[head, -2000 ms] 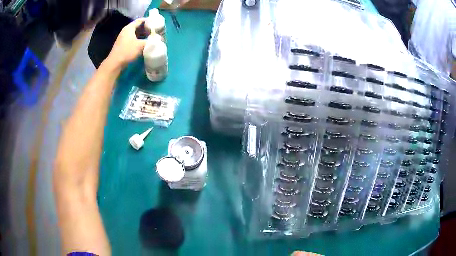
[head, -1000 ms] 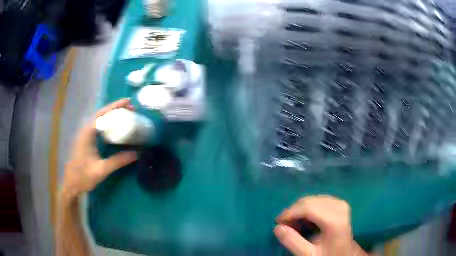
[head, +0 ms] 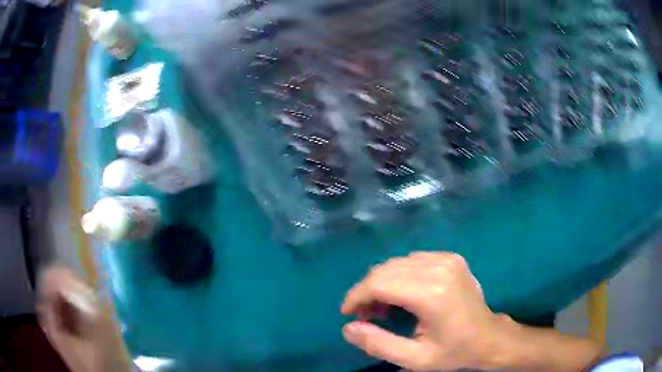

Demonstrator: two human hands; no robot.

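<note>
My left hand (head: 76, 320) is blurred at the lower left, off the mat's edge. Something whitish shows at its fingers; I cannot tell whether it is held. My right hand (head: 428, 312) is over the mat at the lower middle, fingers curled, a gap between thumb and fingertips, nothing visible held. A white nozzle bottle (head: 131, 218) stands beside the round black sponge pad (head: 183, 254), untouched. The clear blister tray (head: 319, 225) with columns of dark round parts (head: 388, 142) lies beyond my right hand, blurred.
The square bottle (head: 185, 156) with its open lid (head: 122, 175) is behind the nozzle bottle. A small clear bag (head: 133, 91) and a second bottle (head: 112, 35) are farther back at the left. The green mat's edge runs along the left. A blue object (head: 36, 145) is beyond it.
The view has shifted. My left hand carried a bottle from the back and has let it go beside the pad, then moved down and left. My right hand has come further into view.
</note>
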